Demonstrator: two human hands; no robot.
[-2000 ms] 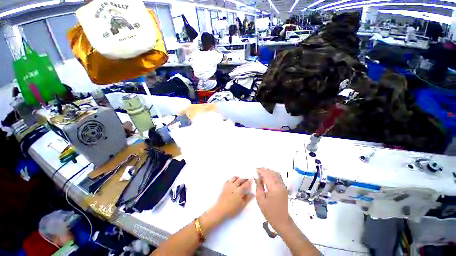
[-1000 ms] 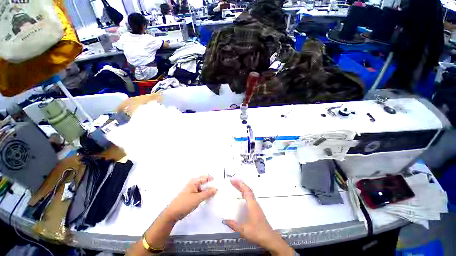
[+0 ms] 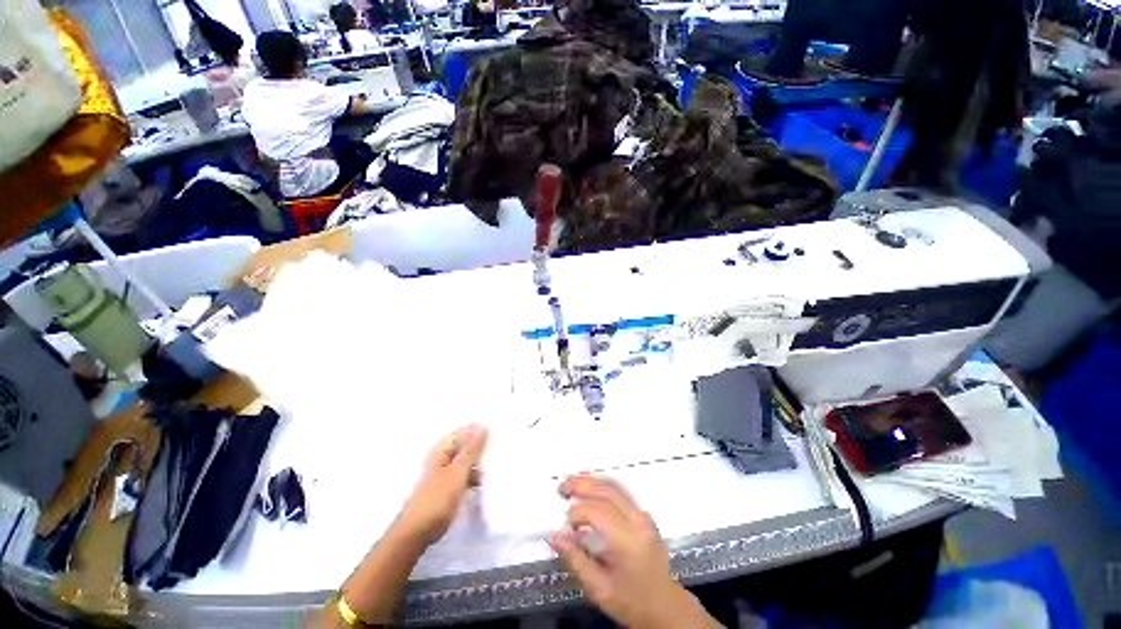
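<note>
My left hand (image 3: 443, 489), with a gold bracelet at the wrist, is left of and below the needle area (image 3: 575, 383). My right hand (image 3: 615, 543) is near the table's front edge, its fingers curled and partly spread. The hands are apart. Pale material seems to lie between them, but it is nearly lost against the white table, so whether either hand grips it cannot be told. The white sewing machine (image 3: 738, 277) has a dark side panel. A large white fabric heap (image 3: 332, 332) is at left-centre. Grey fabric pieces (image 3: 740, 418) lie on the machine bed.
Dark fabric strips (image 3: 209, 492) and small dark pieces (image 3: 283, 495) lie at left, by a green bottle (image 3: 96, 317). A red-edged phone (image 3: 897, 431) rests on paper slips (image 3: 1002, 449) at right. A red handle (image 3: 547, 203) stands above the machine head. Camouflage cloth (image 3: 566, 111) is piled behind; a person sits beyond.
The view has swung right, bringing the whole machine and phone in. My hands, close together two seconds ago, are now farther apart, with my right hand nearer the table's front edge.
</note>
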